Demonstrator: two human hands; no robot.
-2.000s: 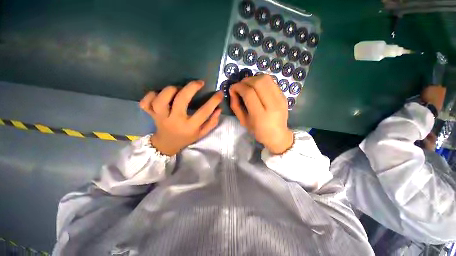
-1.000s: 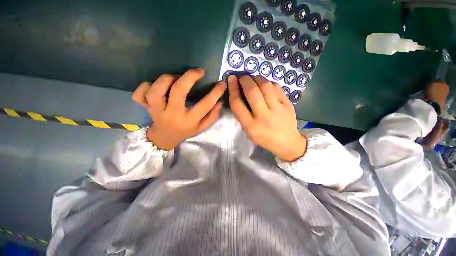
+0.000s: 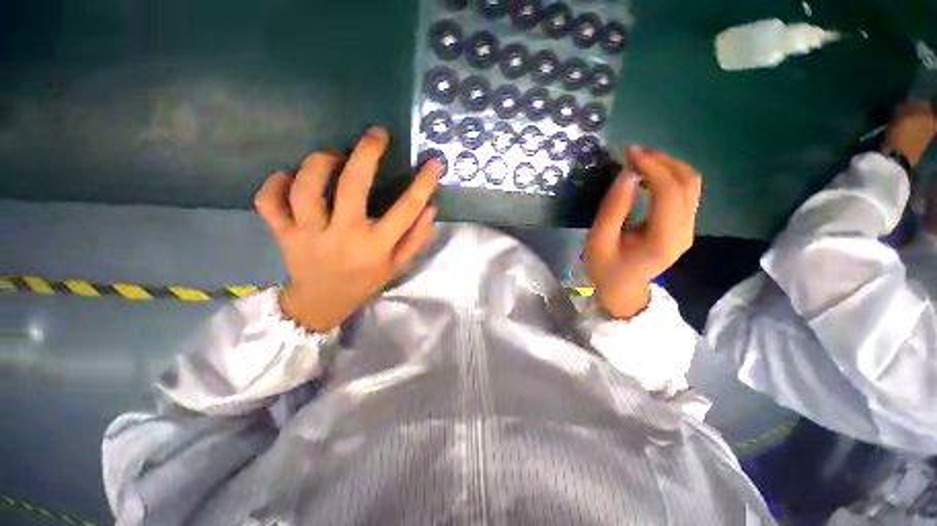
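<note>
A clear blister tray (image 3: 416, 113) lies on the green surface, with rows of round black discs (image 3: 507, 100) with paler, shiny hubs. The tray's far edge is cut off by the picture's top. My left hand (image 3: 347, 226) is at the tray's near left corner, fingers spread, with the index fingertip at the corner disc. My right hand (image 3: 645, 226) is beside the tray's near right corner, off the tray, with thumb and fingers curled apart. I see nothing between its fingers. The discs at the near right corner are in shadow.
A white squeeze bottle (image 3: 755, 44) lies at the back right, nozzle pointing right. Another person's sleeve (image 3: 837, 241) and hand (image 3: 909, 132) are at the right edge. The green bench's (image 3: 205, 113) near edge runs in front of me. Yellow-black tape (image 3: 128, 291) marks the grey floor.
My right hand has left the near row of discs and moved right, off the tray. My left hand stays at the near left corner. The whole view has shifted somewhat.
</note>
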